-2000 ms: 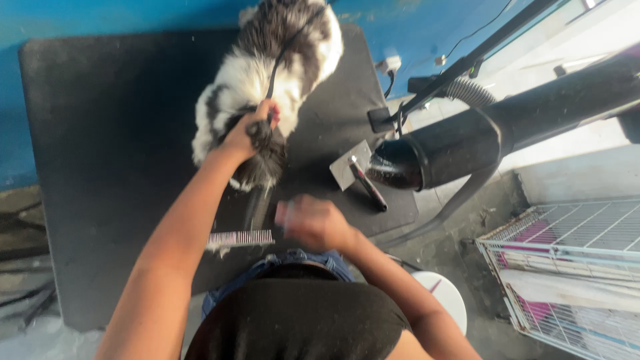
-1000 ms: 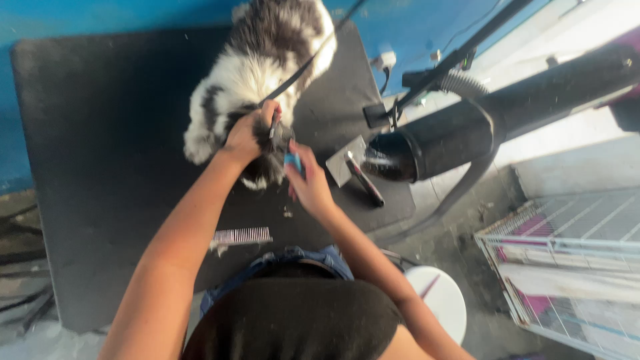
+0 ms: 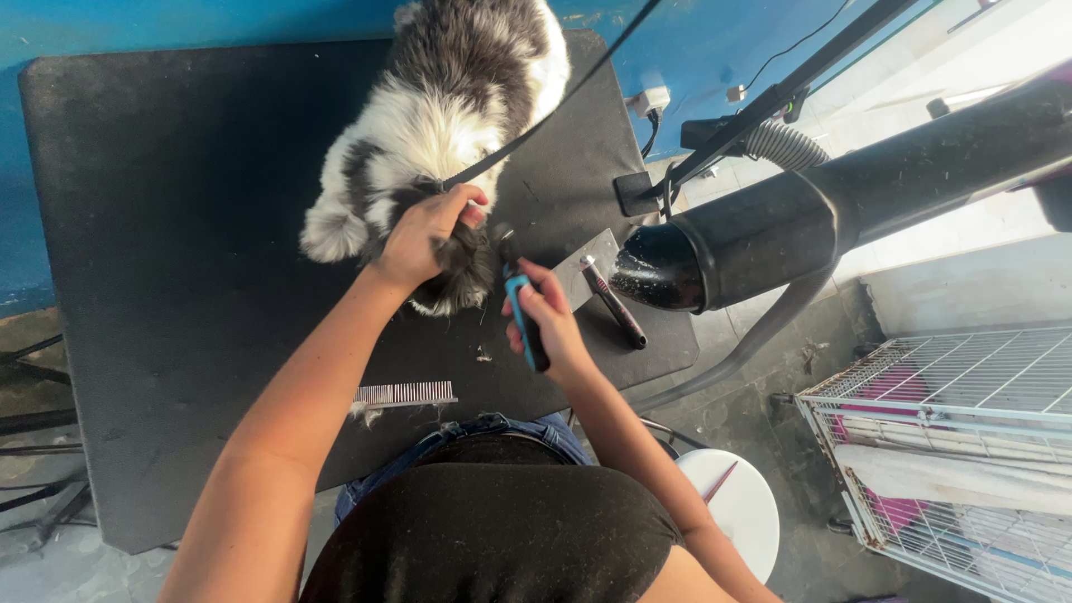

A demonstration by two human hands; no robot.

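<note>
A grey and white long-haired dog (image 3: 469,84) is on the black grooming table (image 3: 184,251), its head toward me. My left hand (image 3: 423,239) grips hair on the dog's head, with the fingers curled near the end of a black strap (image 3: 553,109). Just right of the head, my right hand (image 3: 548,322) holds a blue and black grooming tool (image 3: 523,314), its dark tip up and apart from the dog. A slicker brush (image 3: 615,301) lies right of that hand. Near the table's front edge rests a metal comb (image 3: 406,393) with loose hair beside it.
A black dryer nozzle (image 3: 670,268) reaches over the table's right edge. Behind it stand a black arm (image 3: 779,92) and a ribbed hose (image 3: 783,144). A white round stool (image 3: 737,511) and a wire cage (image 3: 946,402) are at the lower right. The blue wall borders the table's far side.
My right hand, blurred near the table front two seconds ago, went up to the dog's head with the blue tool, then moved slightly right and away from it. My left hand stays at the head.
</note>
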